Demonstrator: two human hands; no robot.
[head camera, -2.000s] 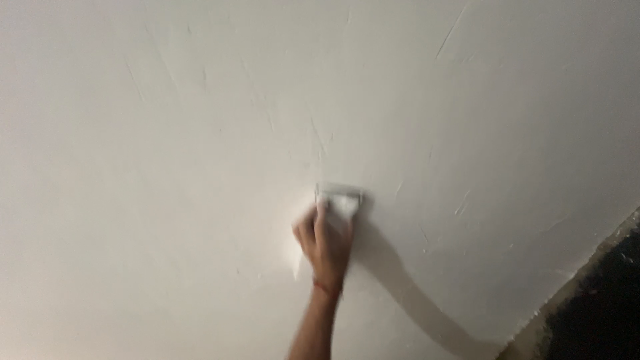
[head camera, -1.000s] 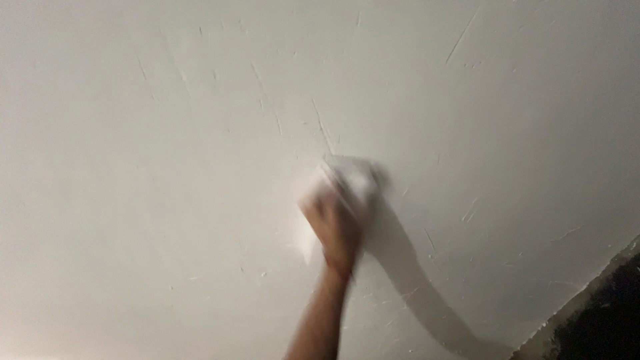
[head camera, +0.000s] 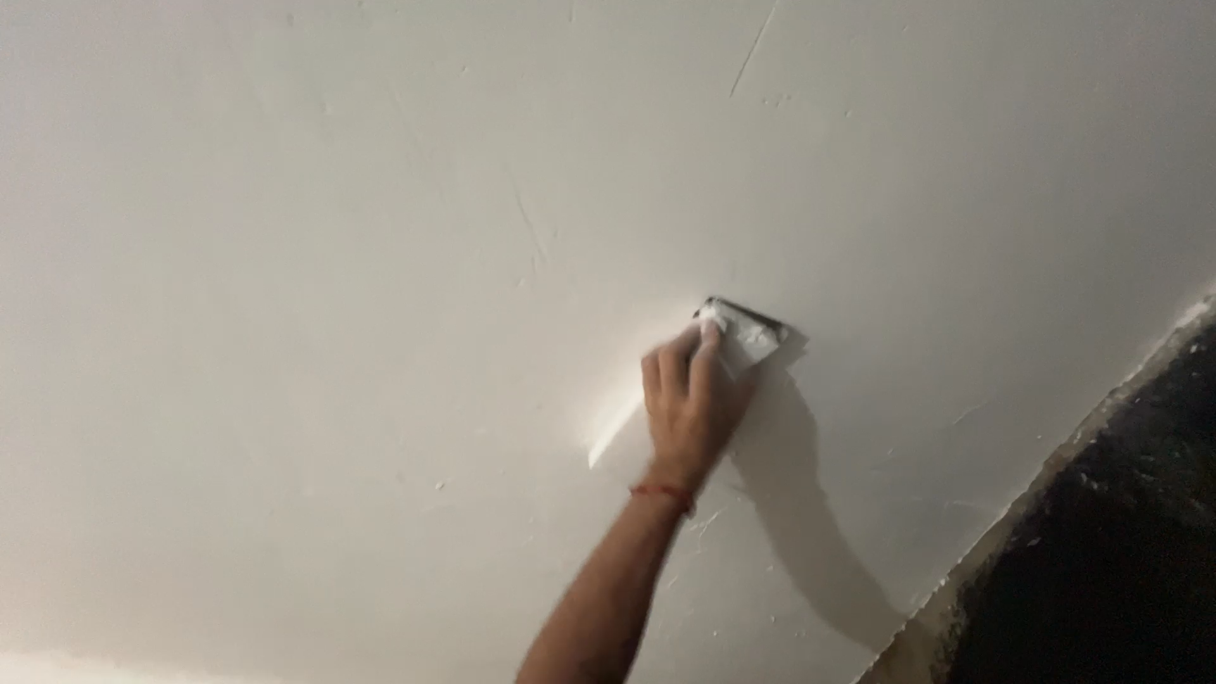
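Observation:
My left hand, with a red thread at the wrist, reaches up from the bottom middle. It grips a flat scraper against the off-white plastered surface. The scraper has a dark upper edge and white paste on its face, and my fingers lie over its left part. The grip hides its lower part. It is tilted, its right corner lower than its left. My right hand is out of view.
A rough, chipped edge runs diagonally at lower right, beside a dark area. Thin ridges and scratches mark the plaster. The arm's shadow falls to its right.
The hand and scraper have moved rightward, and the scraper has turned from nearly level to tilted. Several thin ridges seen earlier above the hand no longer show. The grip stays closed.

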